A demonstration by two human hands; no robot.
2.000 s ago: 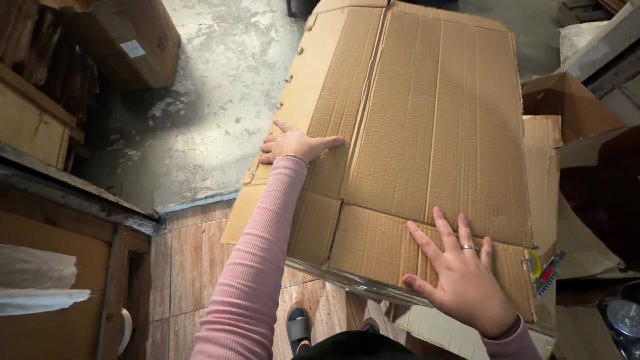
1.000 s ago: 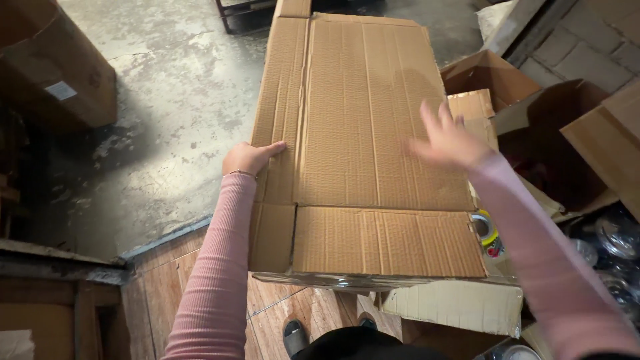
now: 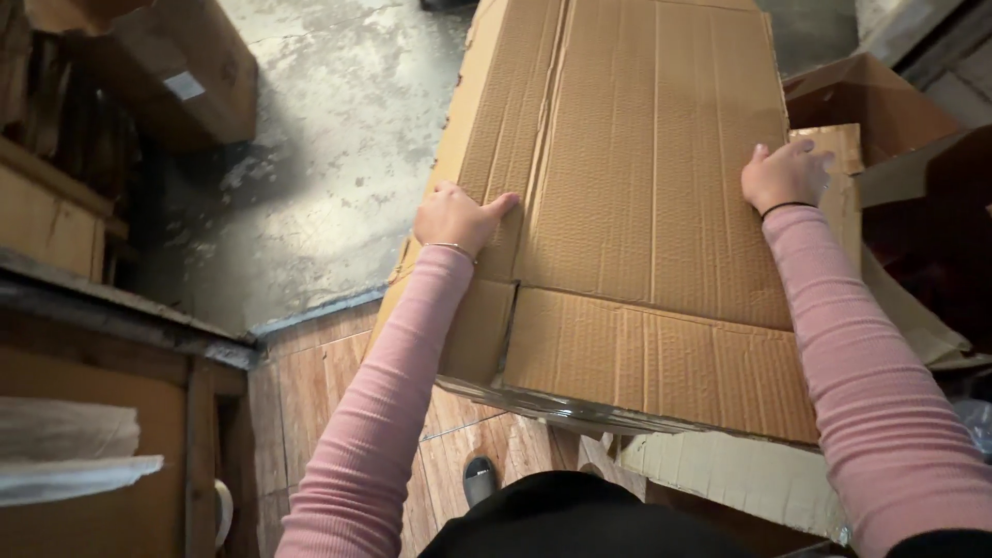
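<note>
A large flattened cardboard sheet with creases and flaps lies in front of my body, its near edge above the wood-look floor. My left hand rests at its left side, thumb spread over the top face and fingers bent toward the left edge. At the right edge is my right hand, fingers curled outward past the border; whether they grip it cannot be told. Shiny clear material, perhaps tape or plastic, shows beneath the near edge.
A tall cardboard box stands at the upper left on the concrete floor. Open cardboard boxes crowd the right side. A wooden counter or frame is at the lower left. Another cardboard flap sticks out below the sheet.
My right hand was on the near right part of the sheet, then lifted above it, and is now at the right edge. My left hand stays at the left side.
</note>
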